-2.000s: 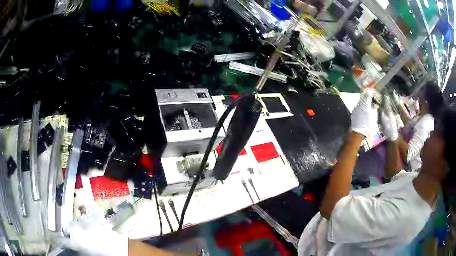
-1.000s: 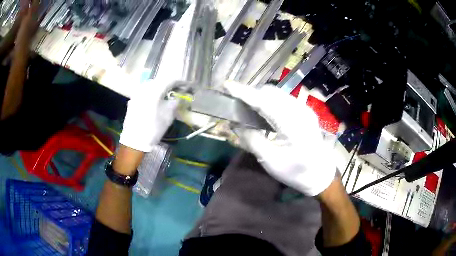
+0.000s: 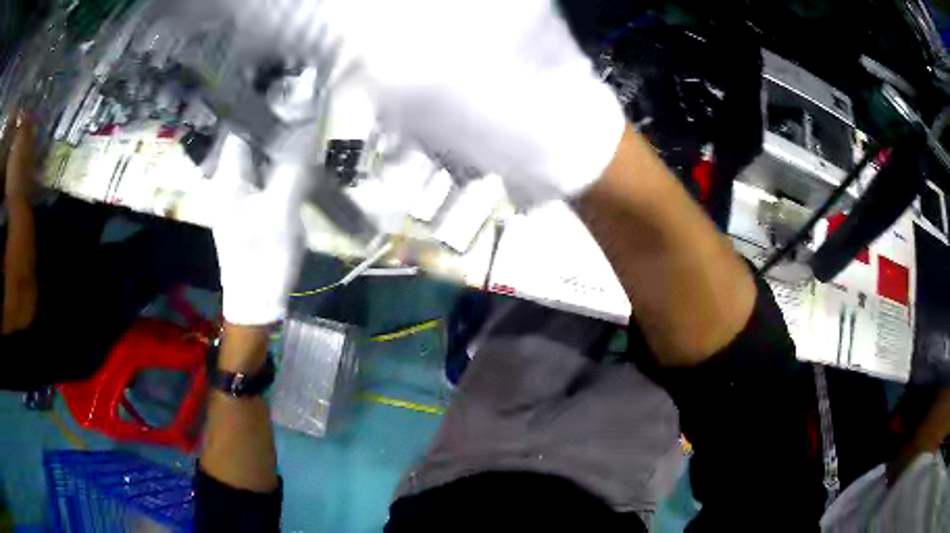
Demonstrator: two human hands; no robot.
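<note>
My left hand (image 3: 258,245), in a white glove, is at the left over the bench edge. It holds a blurred grey profile (image 3: 339,206) that slants across its fingers. A thin yellow wire with white tubing (image 3: 380,269) hangs near the profile's lower end. My right hand (image 3: 500,99), also gloved, is large and blurred at the top centre, reaching forward and left over the bench. Its fingertips are blurred, so I cannot tell if it holds anything.
The black electric screwdriver (image 3: 870,224) and the grey screw feeder (image 3: 797,172) are at the right. The white bench edge (image 3: 563,276) crosses the middle. A red stool (image 3: 141,385) and blue crate (image 3: 115,495) are lower left. Parts of other people show at both sides.
My right hand has left the profile's right end and moved up and forward. My left hand stays at the left with the profile, which now slants more steeply.
</note>
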